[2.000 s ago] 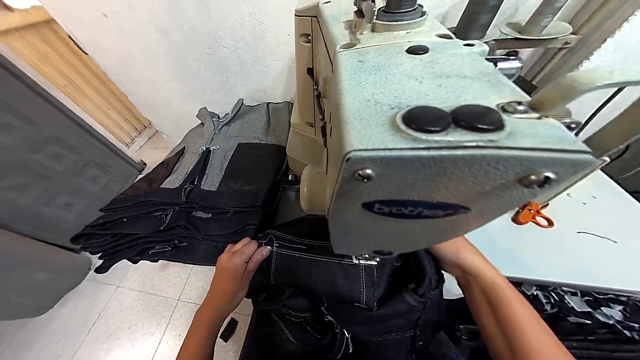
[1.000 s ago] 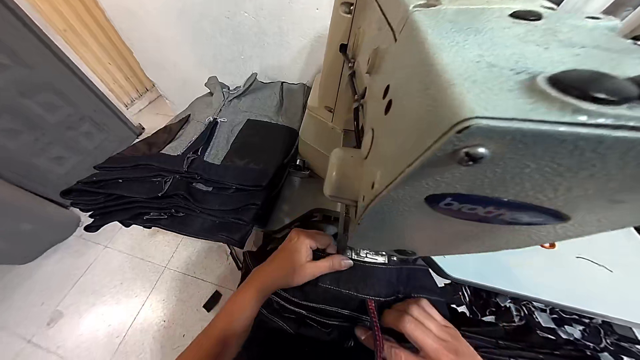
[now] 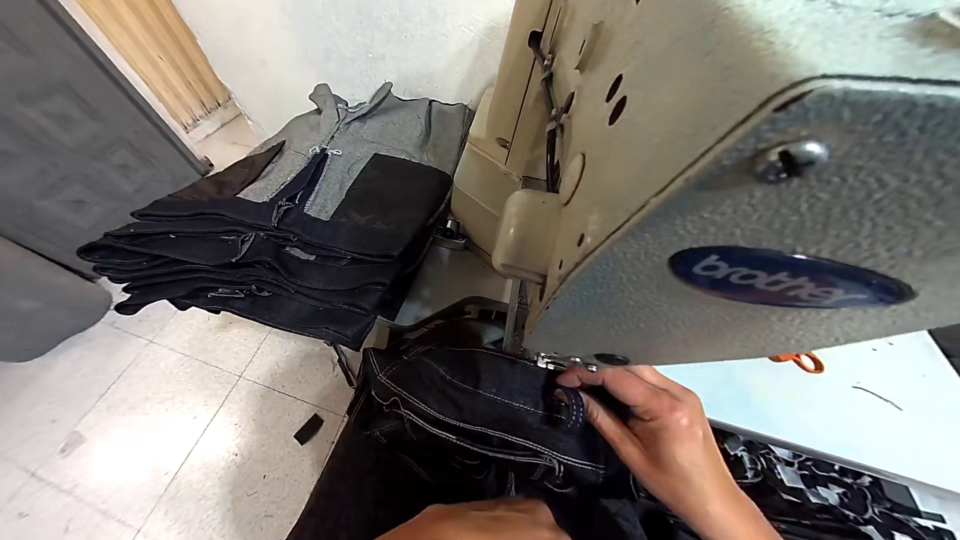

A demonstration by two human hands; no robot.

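Dark denim trousers (image 3: 480, 390) with pale stitching lie under the head of a Brother sewing machine (image 3: 750, 187). Near the metal presser foot (image 3: 559, 361), my right hand (image 3: 660, 420) pinches a small denim belt loop (image 3: 574, 409) between thumb and fingers. Along the lower edge of the view, the back of my left hand (image 3: 480, 521) rests on the dark cloth; its fingertips are hidden, so its hold is unclear. The machine head hides part of the cloth behind the foot.
A stack of folded dark denim garments (image 3: 277, 247) sits left of the machine. Orange-handled scissors (image 3: 806, 362) lie on the white tabletop (image 3: 885, 405). Dark fabric pieces (image 3: 802, 480) fill the area along its front edge. A small black scrap (image 3: 308, 428) is on the tiled floor.
My left hand has moved from beside the presser foot down to the bottom edge. My right hand has moved up to the foot. The view has shifted closer to the machine.
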